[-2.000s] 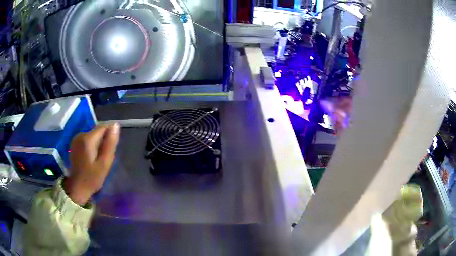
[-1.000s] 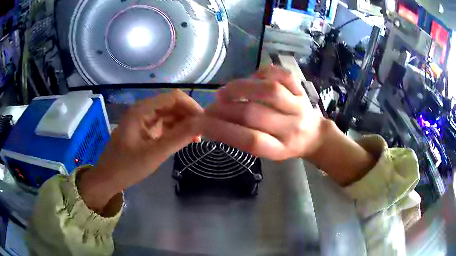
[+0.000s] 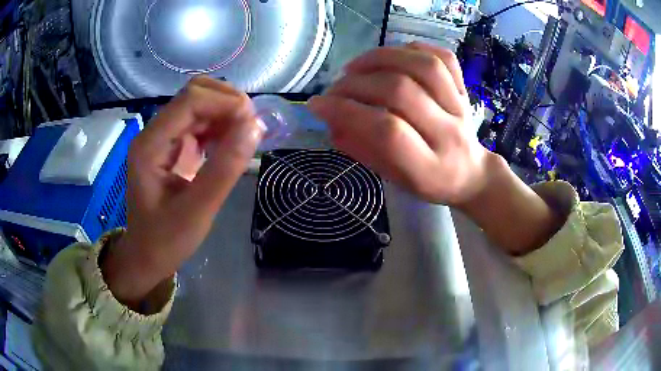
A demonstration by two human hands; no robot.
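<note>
A clear round part, thin and see-through with a raised centre, is held up above the back edge of the fan. My left hand pinches it at its left rim between thumb and fingertips. My right hand is raised at the right of the part, fingers curled and fingertips close together, with a gap between them and the part. Whether the right fingers hold anything small cannot be told.
A black cooling fan lies on the steel bench below my hands. A blue control box stands at left. The inspection monitor is behind. Machinery stands at right.
My hands came together over the fan from wide apart, then moved apart a little. The clear part now shows in my left fingers. The camera view has shifted.
</note>
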